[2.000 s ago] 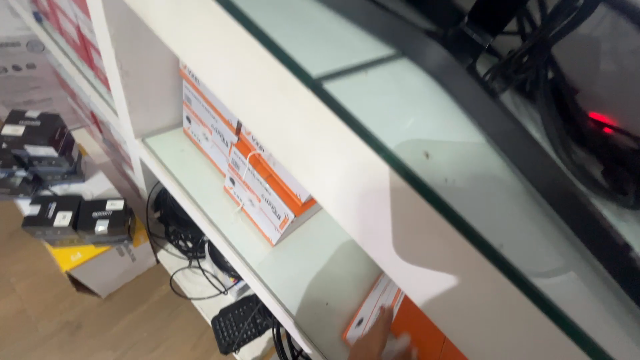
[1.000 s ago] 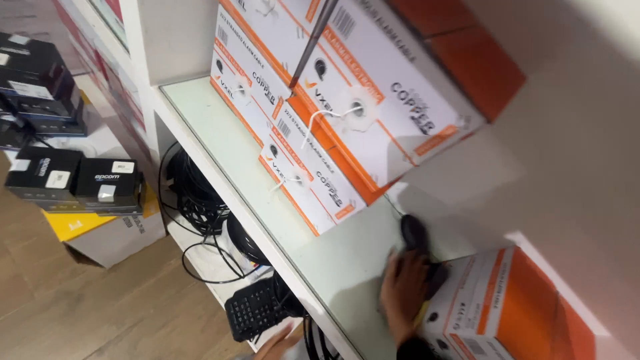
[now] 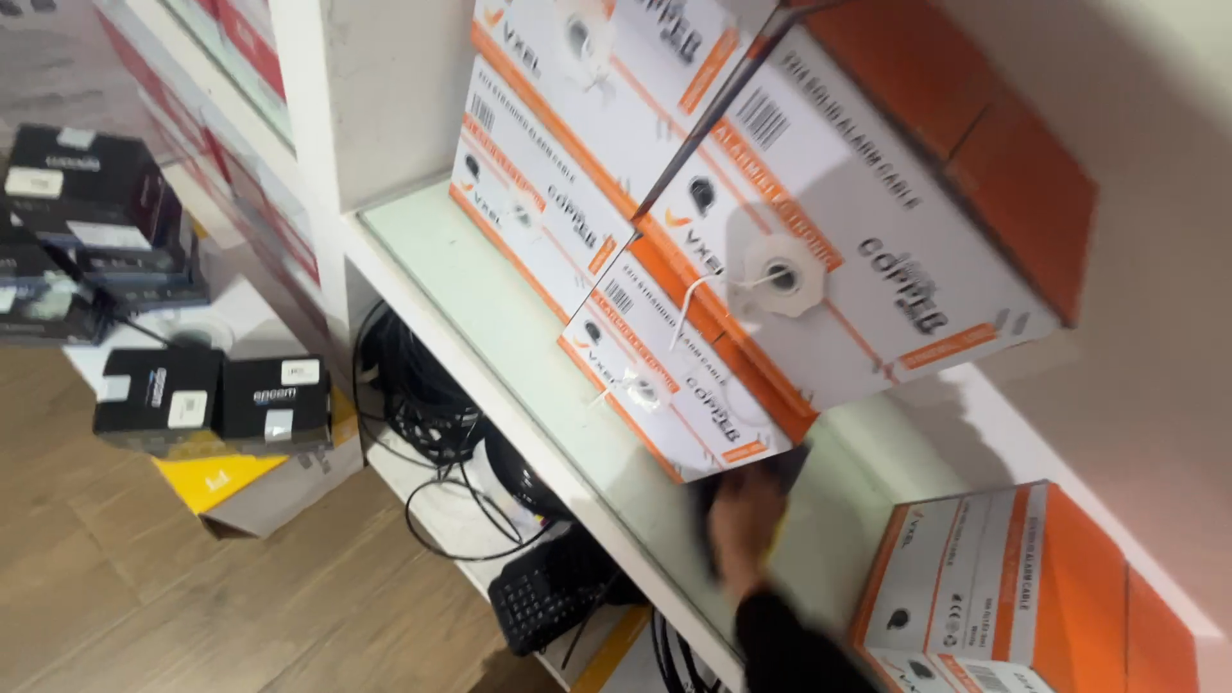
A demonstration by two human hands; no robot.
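My right hand [image 3: 746,520], in a dark sleeve, rests on the glass-topped shelf [image 3: 635,510] with its fingers around a blurred dark item [image 3: 707,534] that has a yellow edge; its kind cannot be told. Just above the hand is the lower corner of a small white and orange Vxel alarm cable box [image 3: 674,375]. A larger cable box [image 3: 847,221] stands on top, a white cable end hanging from its round outlet. Further left are other stacked cable boxes [image 3: 539,183]. Right of the hand is another orange and white box [image 3: 1001,597]. My left hand is out of view.
Black cable coils [image 3: 414,395] and a black keyboard [image 3: 553,587] lie on the shelf below. At the left, small black boxes [image 3: 274,399] sit on a larger carton [image 3: 279,491] on the wood-look floor. A white upright panel [image 3: 318,115] divides the shelving.
My right hand has moved left along the shelf, from beside the separate orange box to the stacked boxes, with the dark item. My left hand, at the lower edge one second ago, has left view.
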